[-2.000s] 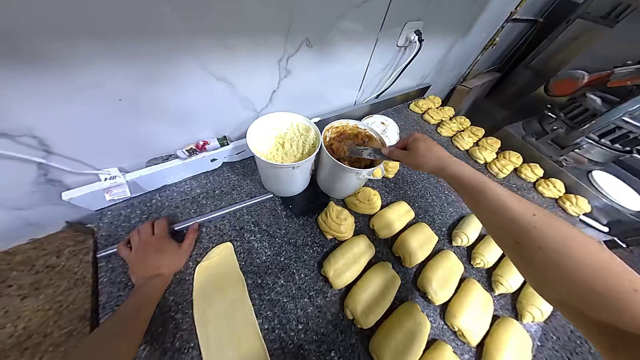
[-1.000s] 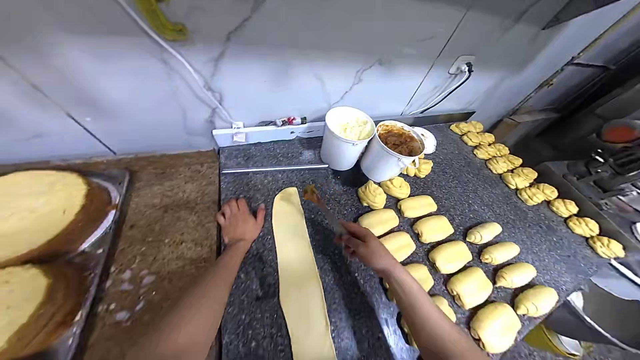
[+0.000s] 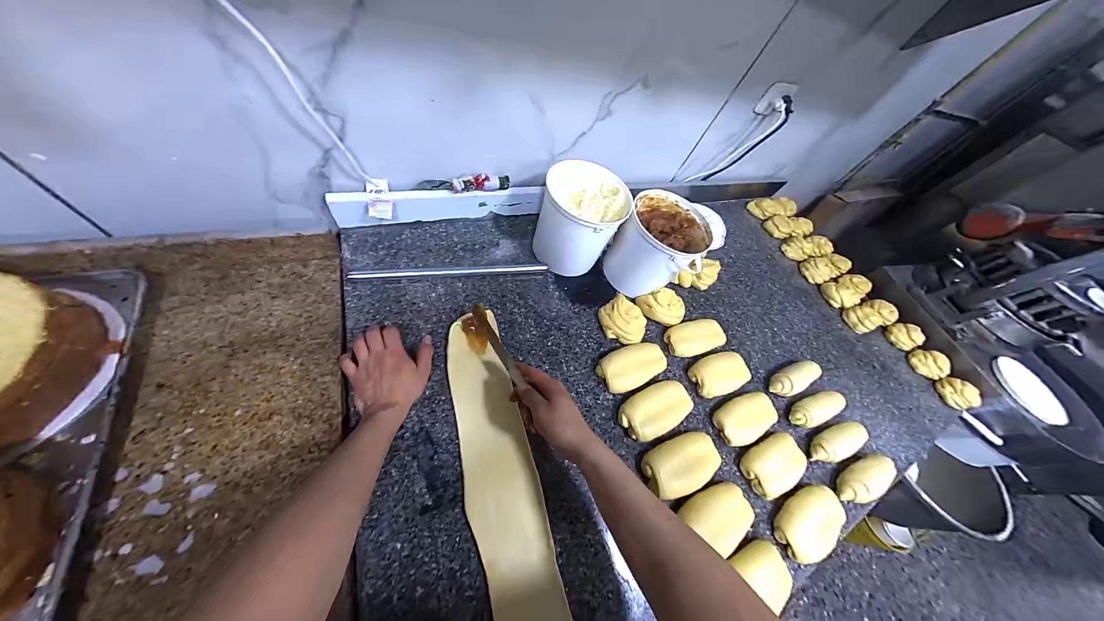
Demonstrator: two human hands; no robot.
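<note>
My right hand [image 3: 552, 410] grips a spatula or flat knife [image 3: 504, 355], its blade resting on a brown filling [image 3: 474, 334] at the far end of a long dough strip [image 3: 504, 483]. My left hand [image 3: 385, 369] lies with fingers spread on the dark speckled counter, left of the strip, holding nothing. Beyond stand a white bucket of pale crumbly filling [image 3: 580, 220] and a white bucket of brown filling [image 3: 660, 246]. Rolled dough pieces [image 3: 681, 466] lie in rows to the right, with knotted dough pieces [image 3: 623, 319] near the buckets.
A thin metal rod [image 3: 447, 272] lies across the back of the counter. A metal tray [image 3: 125, 328] with round cakes stands at far left on a brown stone surface. More knotted dough pieces [image 3: 849, 291] line the right edge, beside a stove and a metal pot [image 3: 962, 496].
My right hand first had the tool in the brown-filling bucket, then brought it over to the dough strip, where filling now lies. The view has shifted left.
</note>
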